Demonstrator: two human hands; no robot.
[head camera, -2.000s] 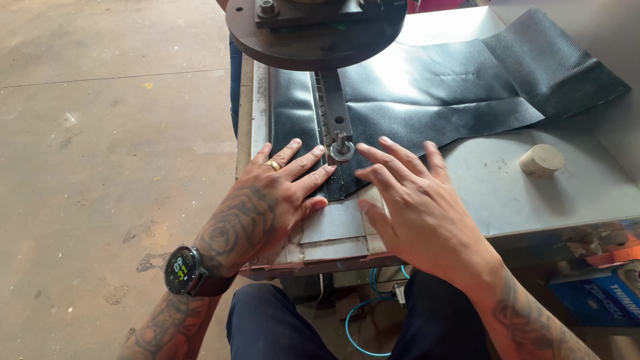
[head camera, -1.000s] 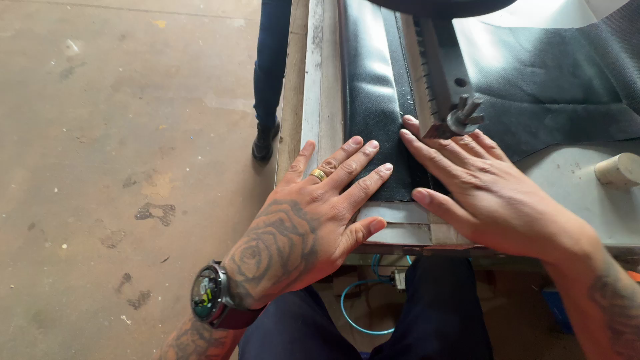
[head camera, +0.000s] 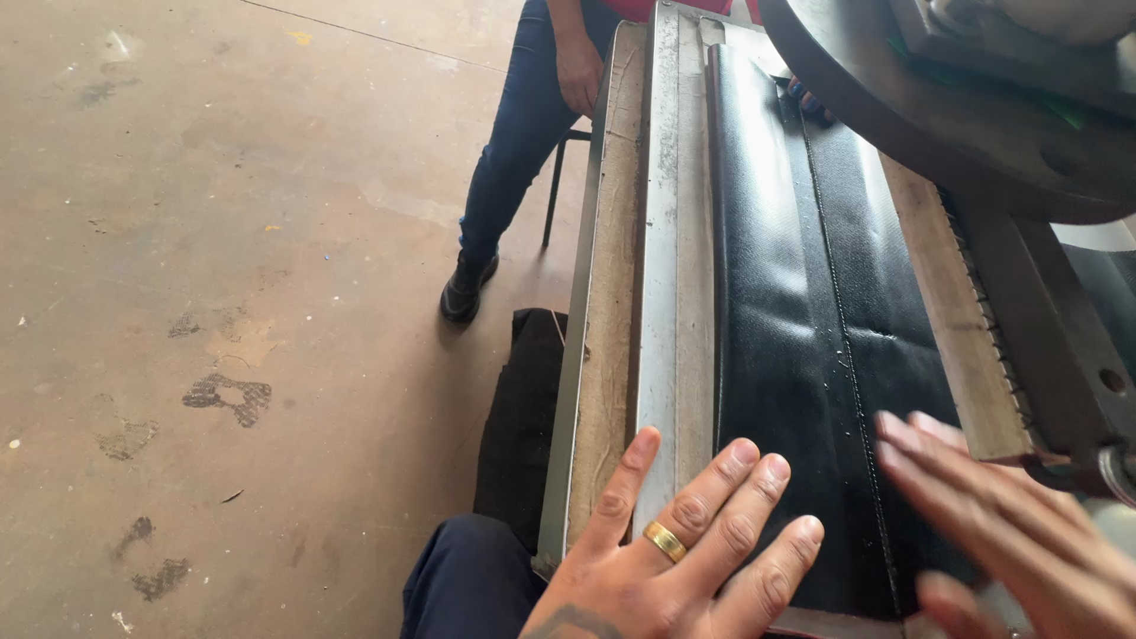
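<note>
A glossy black sheet with a long seam lies lengthwise on the machine's bed. My left hand, a gold ring on one finger, is spread at the sheet's near left corner and over the metal rail, holding nothing. On the right my right hand, blurred, has its fingers extended over the sheet beside the seam and grips nothing that shows; part of it is behind the machine's arm. A dark metal bar with a toothed edge and a pale strip stands just above the sheet, right of the seam.
A round dark machine head overhangs the upper right. Along the bed's left side runs a metal rail. Beyond it stands another person in jeans; a hand with blue nails touches the sheet's far end. A black cloth hangs beside the bed.
The toothed bar, earlier down over the sheet, now stands to the right of the seam, which is exposed. My hands have stayed near the sheet's near end. The view has shifted left.
</note>
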